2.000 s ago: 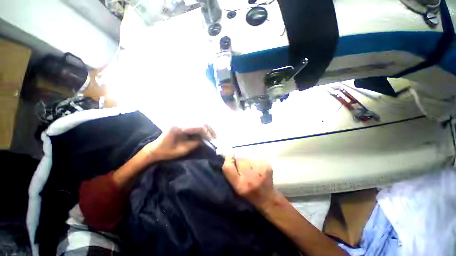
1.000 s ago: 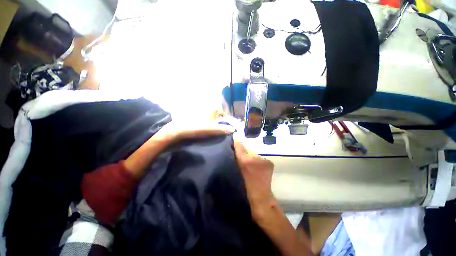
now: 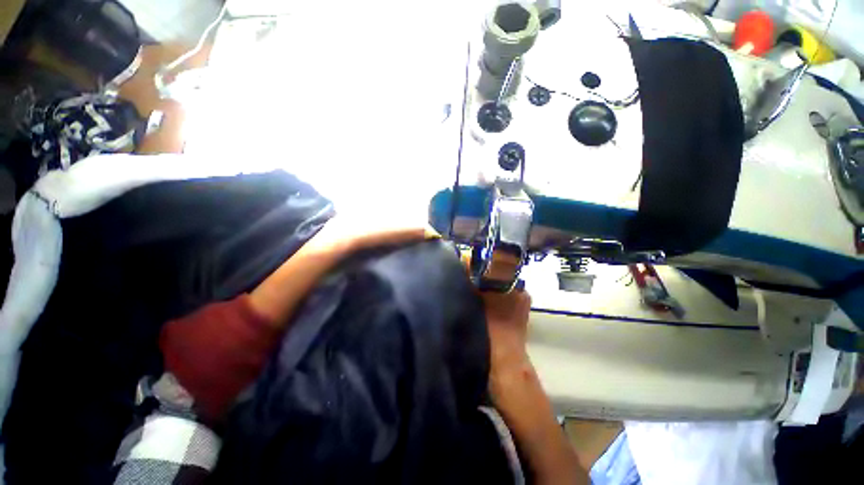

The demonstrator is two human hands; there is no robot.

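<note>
The dark shiny garment (image 3: 379,350) lies over my lap and the left of the table, with a white padding edge (image 3: 33,246) along its outer side. My left hand (image 3: 384,242) lies on the garment left of the needle area, its fingers blown out by glare. My right hand (image 3: 504,313) is at the garment's right edge, just below the take-up lever guard (image 3: 508,242), which partly hides its fingers. The sewing machine head (image 3: 568,170) stands over both fingertips. The needle and presser foot are hidden. Whether the fingers pinch the fabric cannot be seen clearly.
A black band (image 3: 687,142) wraps the machine head. Red-handled snips (image 3: 654,289) lie right of the needle area. White cloth (image 3: 706,453) is below the table's front edge. A dark bundle (image 3: 81,128) and a dark container (image 3: 81,38) are at upper left.
My hands and the garment edge have moved right, up to the machine head, and my right hand now sits partly under the lever guard. The view has shifted, showing more of the machine's top.
</note>
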